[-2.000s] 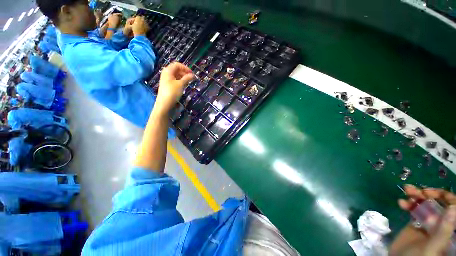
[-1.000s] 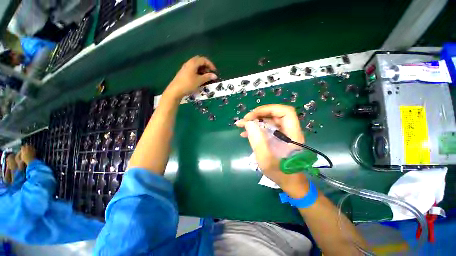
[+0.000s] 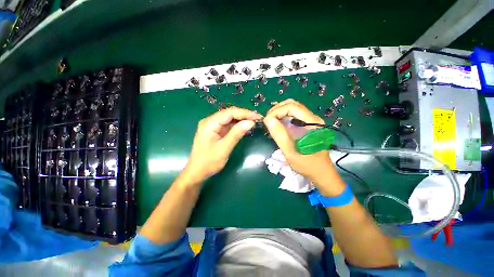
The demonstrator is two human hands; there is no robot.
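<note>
My left hand (image 3: pixel 219 138) is in front of me, thumb and forefinger pinched on a small dark component (image 3: pixel 259 124), mostly hidden by the fingertips. My right hand (image 3: pixel 300 143) is close beside it and holds the dispensing syringe like a pen. The syringe's green cap (image 3: pixel 316 140) shows at its back end; the barrel is mostly hidden in the hand. The fingertips of both hands nearly meet. A blue wrist strap (image 3: pixel 337 198) is on my right wrist. Many small components lie on the green mat and the white strip (image 3: pixel 162 83) beyond my hands.
Black blister trays (image 3: pixel 81 189) stand at left. A grey controller box (image 3: pixel 425 108) with a yellow label is at right, a white and blue tube on it. A clear hose (image 3: pixel 454 186) loops there, by white wads and red-handled pliers (image 3: pixel 445 233). Crumpled white paper (image 3: pixel 292 178) lies under my right hand.
The view has turned from the trays and coworker towards the bench. My left hand has come from the trays, past the white strip, to the syringe tip and now pinches a component.
</note>
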